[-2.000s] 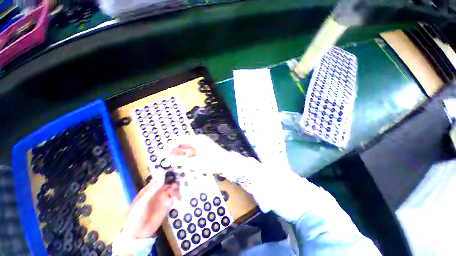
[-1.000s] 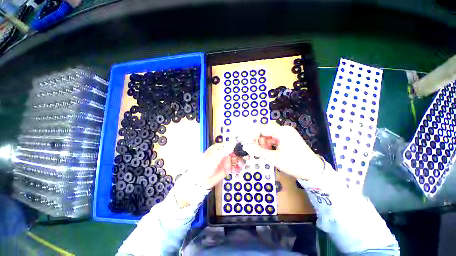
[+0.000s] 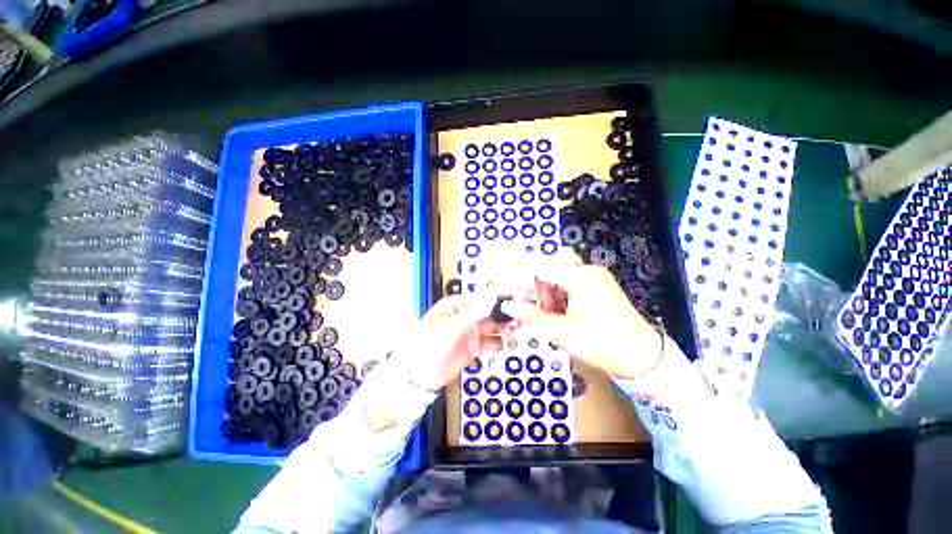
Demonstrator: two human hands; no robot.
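Note:
My left hand (image 3: 456,339) holds a small black round part (image 3: 503,309) between its fingertips, above the middle of the sticker sheet (image 3: 517,258). My right hand (image 3: 585,313) is beside it, fingers bent and almost touching the part; whether it pinches an adhesive ring is too blurred to tell. The sheet lies on the tan board in the black tray (image 3: 668,229). Dark adhesive rings (image 3: 508,183) stand in rows above and below my hands. A heap of black round parts (image 3: 605,235) lies right of the sheet.
A blue tray (image 3: 212,302) with many black parts is on the left, touching the black tray. Clear ribbed trays (image 3: 115,297) stand at far left. Right of the black tray lie a second sheet (image 3: 736,209), clear film (image 3: 809,302) and a spare ring sheet (image 3: 903,292).
Since two seconds ago the view has turned and levelled, bringing the clear trays into view. Over the last second my right hand has closed in slightly on the part in my left hand.

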